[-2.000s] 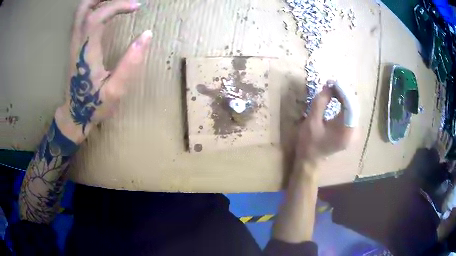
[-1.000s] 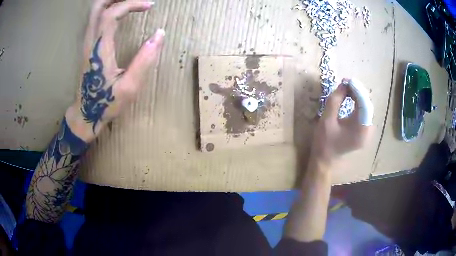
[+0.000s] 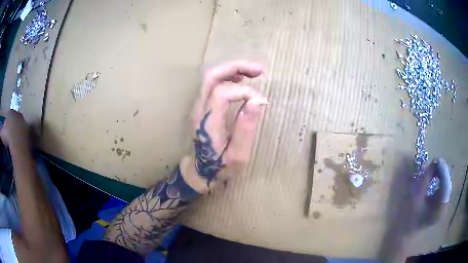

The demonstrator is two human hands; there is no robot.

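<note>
My left hand [image 3: 231, 118] is over the ribbed cardboard sheet [image 3: 287, 169], left of the pad, with fingers curled and fingertips near the thumb; nothing shows in it. My right hand [image 3: 426, 205] is blurred at the lower right, at the bottom end of the pile of small silver fasteners [image 3: 422, 77]. A white wrap covers one of its fingers; whether it holds a fastener cannot be told. The square cardboard pad [image 3: 326, 198] has a dark wet stain, several silver bits and a small round white piece [image 3: 355, 179].
Another person's arm [image 3: 25, 180] reaches in at the far left, beside small pale pieces. A second pile of silver bits [image 3: 38, 28] lies at the top left. A torn cardboard scrap [image 3: 85, 86] lies left of my left hand. The bench edge curves along the lower left.
The view has swung left, so the pad and pile sit further right and lower. The green housing has left the picture. My left hand's fingers and thumb are closer together. My right hand remains at the pile.
</note>
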